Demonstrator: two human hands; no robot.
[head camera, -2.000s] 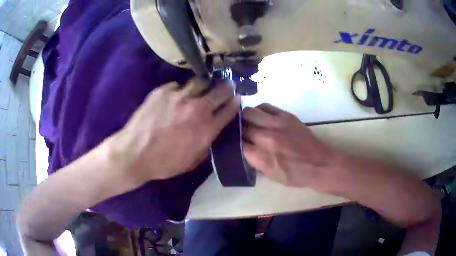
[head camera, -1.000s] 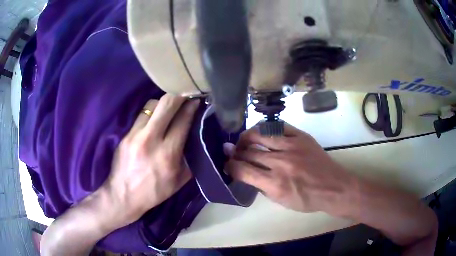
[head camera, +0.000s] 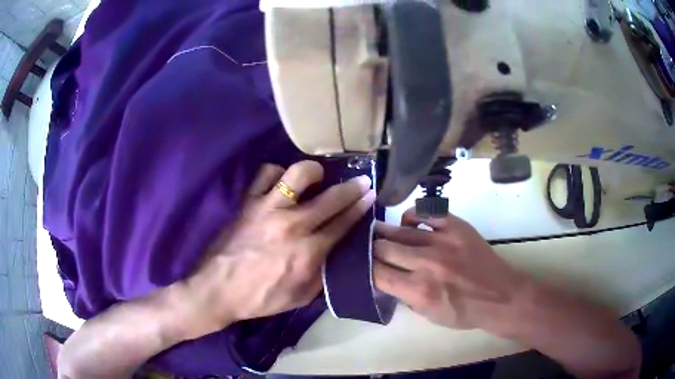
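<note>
The purple garment (head camera: 170, 163) lies bunched left of the machine head and under my left hand. A dark purple band with pale edges (head camera: 351, 285) loops toward me between my hands. My left hand (head camera: 274, 248), with a ring, presses flat on the cloth, fingertips at the band's upper end near the needle area. My right hand (head camera: 444, 270) is bent against the band's right side; its fingertips are partly hidden by the band, so its grip is unclear. The cream sewing machine (head camera: 318, 81) stands above; the dark bar hides the needle.
Black-handled scissors (head camera: 575, 194) lie on the table right of the machine head. A tension knob (head camera: 511, 164) sticks out above my right hand. A small black fitting (head camera: 659, 211) is at the far right. The rounded cream table edge (head camera: 414, 363) is nearest me.
The view has shifted, with the machine head now larger than at first. My left fingers, drawn back left a second ago, are again at the band by the needle area. The band still loops downward.
</note>
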